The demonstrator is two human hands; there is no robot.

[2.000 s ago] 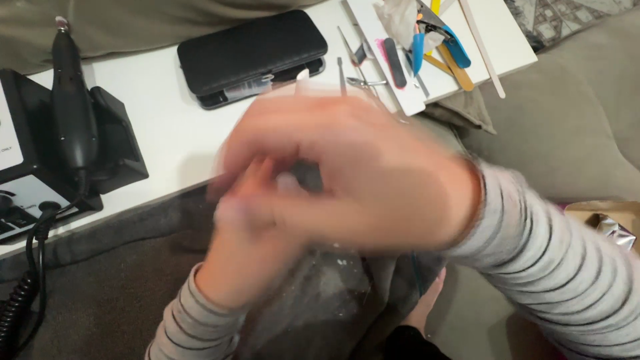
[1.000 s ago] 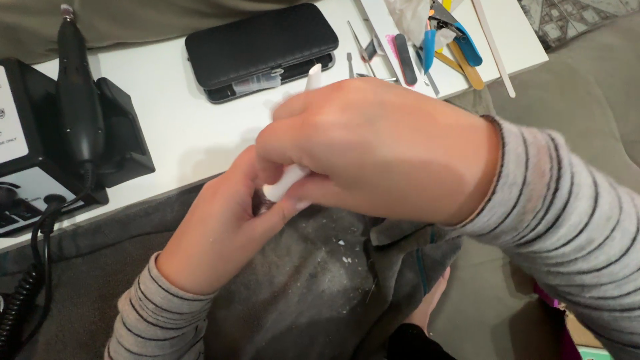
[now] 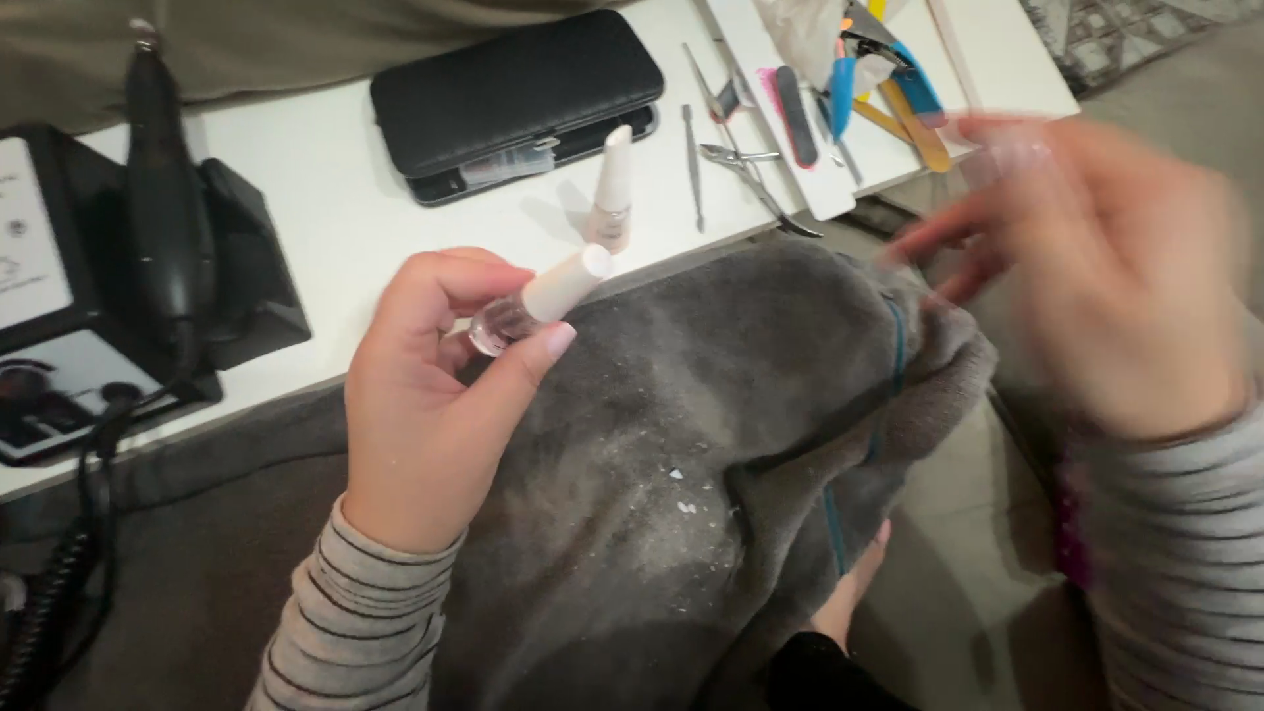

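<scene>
Between the thumb and fingers of my left hand (image 3: 434,395) is a small clear glass nail polish bottle (image 3: 504,324) with its white cap on, tilted up to the right. Just behind it a second white-capped nail polish bottle (image 3: 612,193) stands upright on the white table (image 3: 326,237). My right hand (image 3: 1106,247), blurred, hangs at the right with its fingers apart; I see nothing held in it. A grey towel (image 3: 632,395), dusted with white flakes, lies below both hands.
A black nail drill (image 3: 163,197) rests in its stand at the left, its coiled cord hanging down. A black case (image 3: 513,89) lies at the back. Cuticle nippers (image 3: 741,158), a metal pusher (image 3: 693,168), a black nail file (image 3: 795,117) and blue-handled clippers (image 3: 913,84) lie at the right.
My hands, together around a white-capped item one second ago, have come apart. The right hand has moved off to the right; the left one holds the bottle.
</scene>
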